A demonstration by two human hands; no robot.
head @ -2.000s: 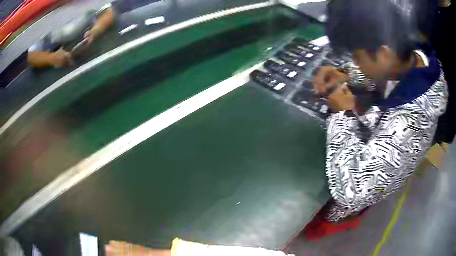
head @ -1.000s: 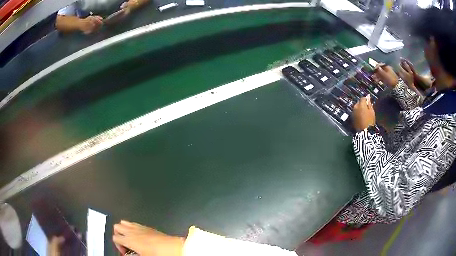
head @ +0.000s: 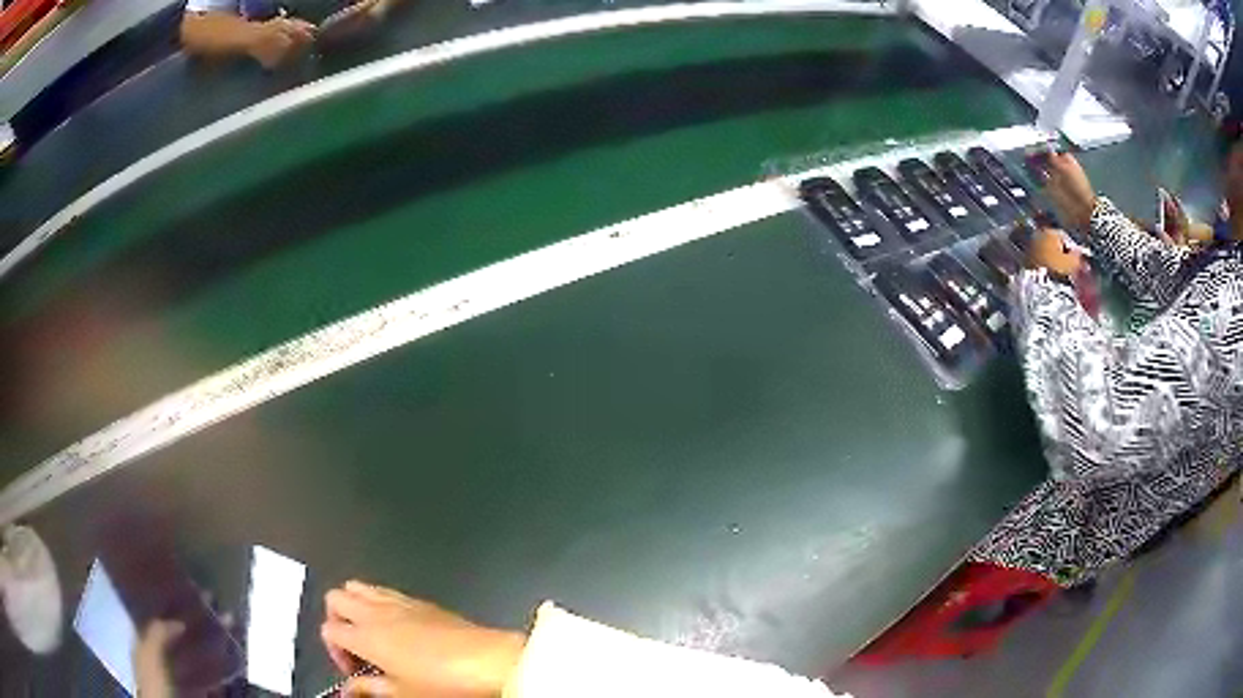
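Note:
My right hand (head: pixel 416 648) is at the bottom edge, below a light sleeve. Its fingers are curled, and the end of a thin grey stick, which looks like tweezers (head: pixel 341 685), shows under them. A finger of my left hand (head: pixel 154 661) shows at the bottom left against a dark glossy slab, which looks like a smartphone (head: pixel 191 630); the rest of that hand is cut off. A white label strip (head: pixel 274 620) lies between my hands. A pale bluish-white sheet (head: pixel 105 627) shows beside the slab.
Right, a person in a patterned sleeve (head: pixel 1091 396) works over a clear tray (head: pixel 952 375) of black phones (head: pixel 845 218). A white rail (head: pixel 477 293) separates the bench from the green belt (head: pixel 545 171). Another person's hand (head: pixel 280 41) is beyond. A red stool (head: pixel 954 620) stands lower right.
The view has shifted right and down, then slightly left. My right hand shows more fully than two seconds ago. The neighbour's hands have moved over the tray.

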